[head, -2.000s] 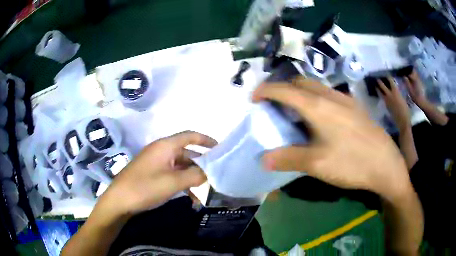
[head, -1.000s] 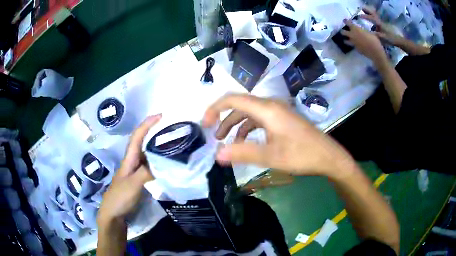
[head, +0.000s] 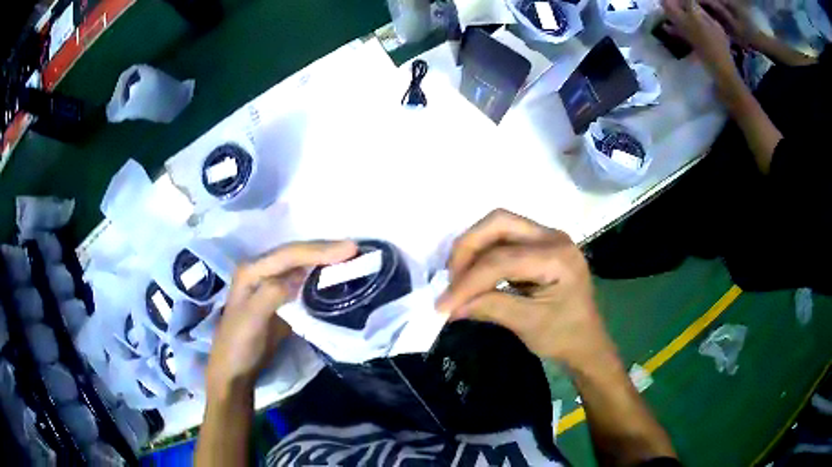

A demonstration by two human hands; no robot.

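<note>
A round black unit with a white label (head: 351, 287) sits in a white bag (head: 360, 345) in front of me. A black retail box (head: 401, 388) is under the bag, against my lap. My left hand (head: 251, 306) holds the unit and bag from the left, thumb near the label. My right hand (head: 525, 283) pinches the bag's right edge between thumb and fingers. How far the unit sits in the box is hidden by the bag.
Several bagged units (head: 160, 306) stand at left, one more (head: 226, 171) on the white bench (head: 338, 173). A coiled cable (head: 415, 84), black boxes (head: 495, 73) and bagged units lie further right. Dark trays (head: 59, 347) are far left. Another person's arm (head: 730, 87) is upper right.
The bagged unit came down from between my hands to the box on my lap. My right hand has closed on the bag's edge. The view has shifted.
</note>
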